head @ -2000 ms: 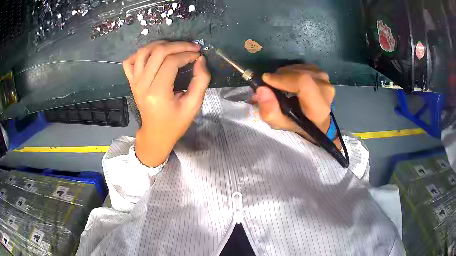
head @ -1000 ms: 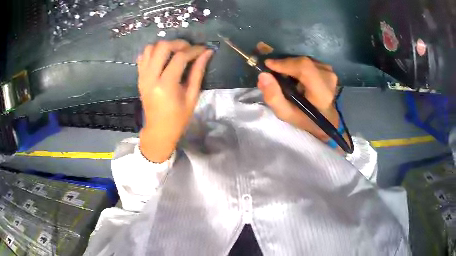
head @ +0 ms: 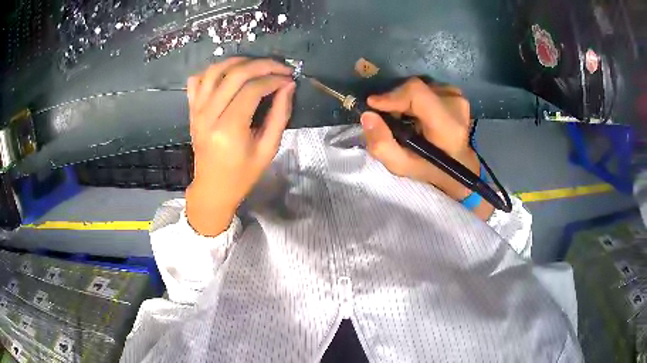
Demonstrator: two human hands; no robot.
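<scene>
My left hand [head: 238, 127] pinches a tiny silvery circuit board [head: 295, 68] between thumb and forefinger, just above the dark green mat. My right hand [head: 422, 135] holds a soldering iron [head: 433, 154] like a pen, with a blue band at the wrist. The iron's coppery tip points left and ends close to the board's right side; whether they touch cannot be told. A small tan lump [head: 367, 68] lies on the mat to the right of the board. Small white discs with reddish bits [head: 220, 30] lie in a loose row at the upper left.
A thin solder wire [head: 120, 94] runs across the mat from a yellow-framed spool holder [head: 19, 138] at the left edge. A black tray [head: 135, 168] sits low beside the bench. A black box with a red-white sticker [head: 546, 48] stands at the right. Wrapped cartons [head: 78, 301] stand lower left.
The board has tilted from a dark, edge-like look to a bright silvery one. The iron tip has moved slightly down and left since a second ago, uncovering more of the tan lump.
</scene>
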